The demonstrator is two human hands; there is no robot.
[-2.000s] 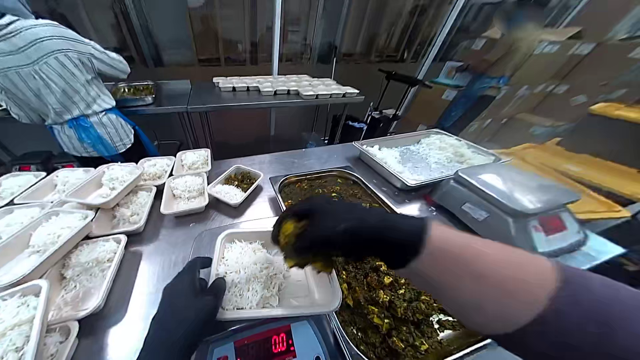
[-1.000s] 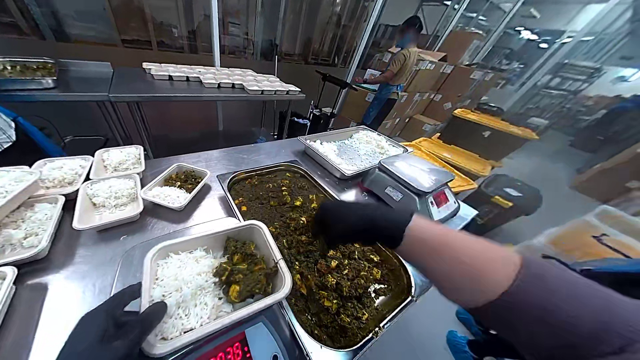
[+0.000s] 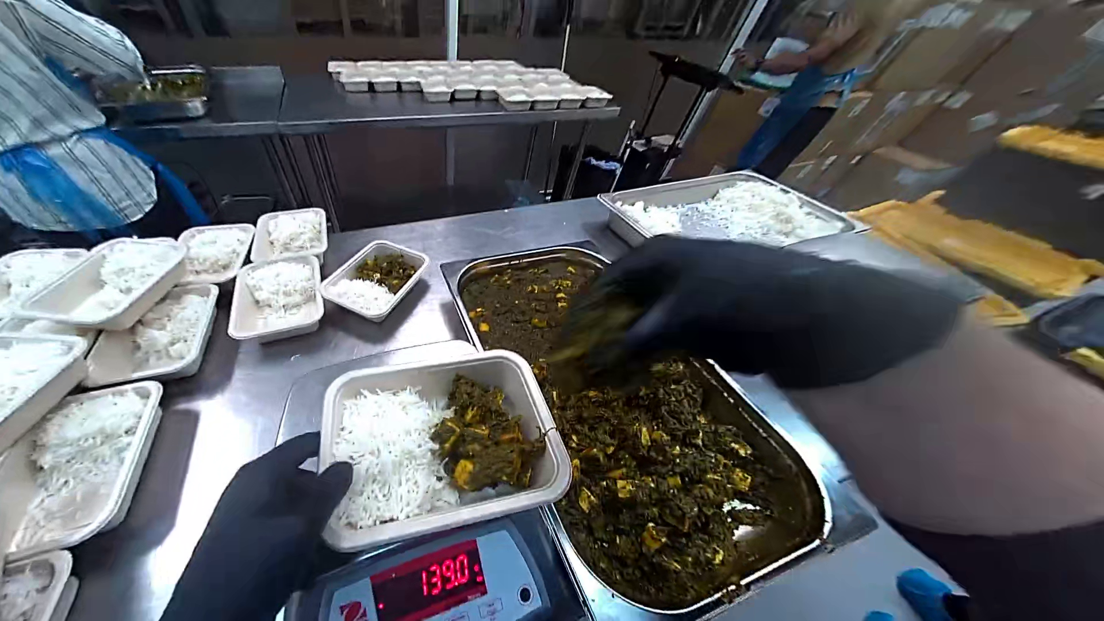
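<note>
My left hand (image 3: 267, 509), in a black glove, touches the left wall of a pulp tray (image 3: 552, 457) with its thumb and fingers apart. White rice fills the tray's left side and dark green curry with yellow pieces lies at its right. The tray stands on a digital scale (image 3: 509, 569) with a lit red display. Above a deep steel pan (image 3: 824, 509) of the same curry, my right hand (image 3: 638, 310), gloved and blurred, has curled fingers around a clump of curry (image 3: 595, 341).
Several pulp trays of rice (image 3: 151, 414) crowd the left; one tray (image 3: 405, 302) also holds curry. Behind the pan sits a steel pan of rice (image 3: 642, 228). A co-worker (image 3: 69, 129) stands back left, another person (image 3: 802, 95) back right. Filled trays (image 3: 466, 90) line a rear table.
Curry now lies beside the rice in the tray, where two seconds ago there was none. Since one second ago, my right hand has lifted from the curry with a clump. The view swung right, then back left.
</note>
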